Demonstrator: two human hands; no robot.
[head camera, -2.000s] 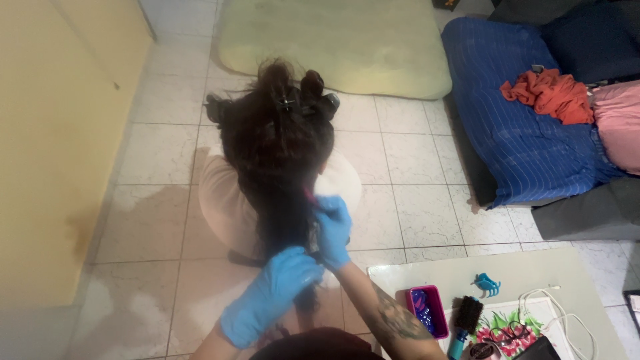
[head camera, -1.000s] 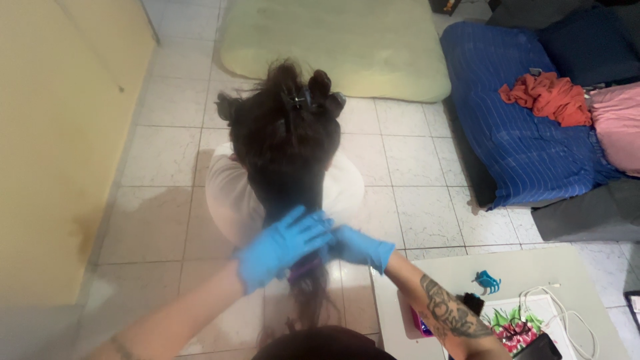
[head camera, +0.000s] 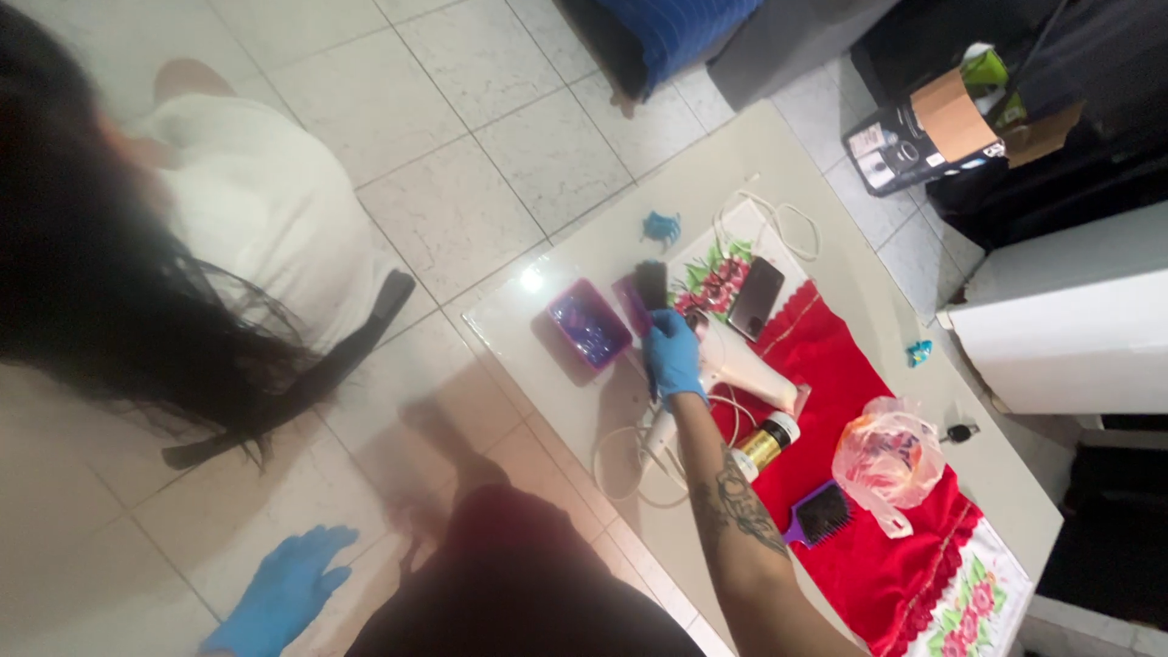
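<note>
My left hand (head camera: 285, 584), in a blue glove, is empty with its fingers apart above the floor at lower left. On the low table, my gloved right hand (head camera: 673, 358) is at a round hairbrush (head camera: 651, 281) and a flat purple tool, perhaps a comb (head camera: 631, 305); blur hides whether it grips either. The purple tray (head camera: 589, 325) of small shiny things lies just left of it, a white hair dryer (head camera: 748, 367) just right. At far left, a seated person's long dark hair (head camera: 82, 274) hangs loose over a white top (head camera: 265, 201), by a dark curved bar (head camera: 315, 370).
The table (head camera: 538, 274) also bears a blue claw clip (head camera: 662, 227), a phone (head camera: 756, 297), a gold-labelled bottle (head camera: 765, 445), a purple paddle brush (head camera: 821, 514), a plastic bag (head camera: 890, 452), cords and a red cloth (head camera: 835, 365). An opened box (head camera: 922, 137) stands beyond it.
Both hands have left the hair; my right hand has moved right to the table, my left hand is now apart at lower left. The view has swung towards the table.
</note>
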